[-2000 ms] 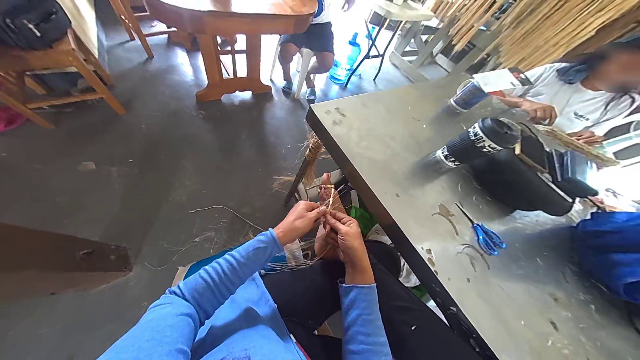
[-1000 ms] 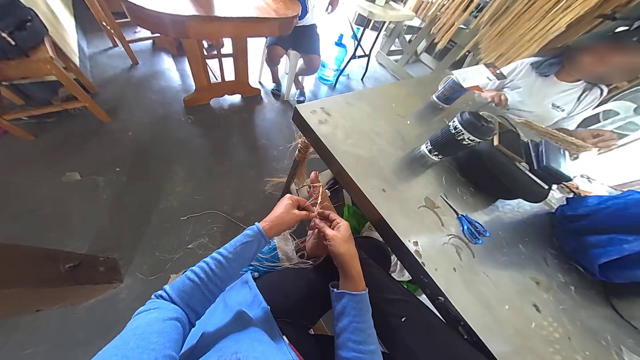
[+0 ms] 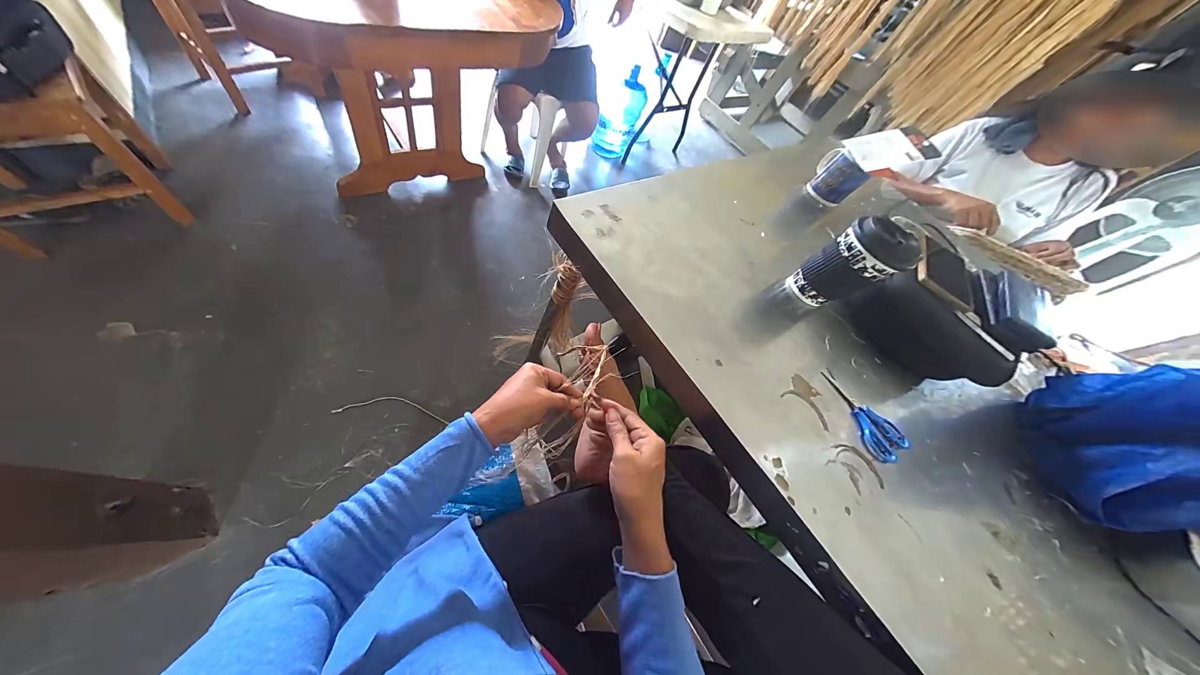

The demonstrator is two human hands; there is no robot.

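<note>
My left hand (image 3: 530, 401) pinches thin tan plant-fibre strands (image 3: 592, 375) between thumb and fingers. Just to its right, my right hand (image 3: 635, 455) grips the same strands with its fingertips. The strands run up from my fingers over a bare foot (image 3: 592, 342), with loose ends hanging below. A tied bundle of brown fibre (image 3: 564, 286) hangs at the table's corner, above my hands. Blue-handled scissors (image 3: 877, 431) lie partly spread on the grey table (image 3: 694, 244). Exactly how the strands cross between my fingers is too small to tell.
On the table stand a black patterned tumbler (image 3: 851, 262) and a dark blue mug (image 3: 837, 178), near a black bag (image 3: 923, 323) and blue cloth (image 3: 1120, 445). A person (image 3: 1017, 183) sits across, holding a woven strip (image 3: 1017, 258). Loose fibres lie on the floor (image 3: 309, 309).
Both hands stay together on the strands, with small shifts of the fingers. The view has moved slightly.
</note>
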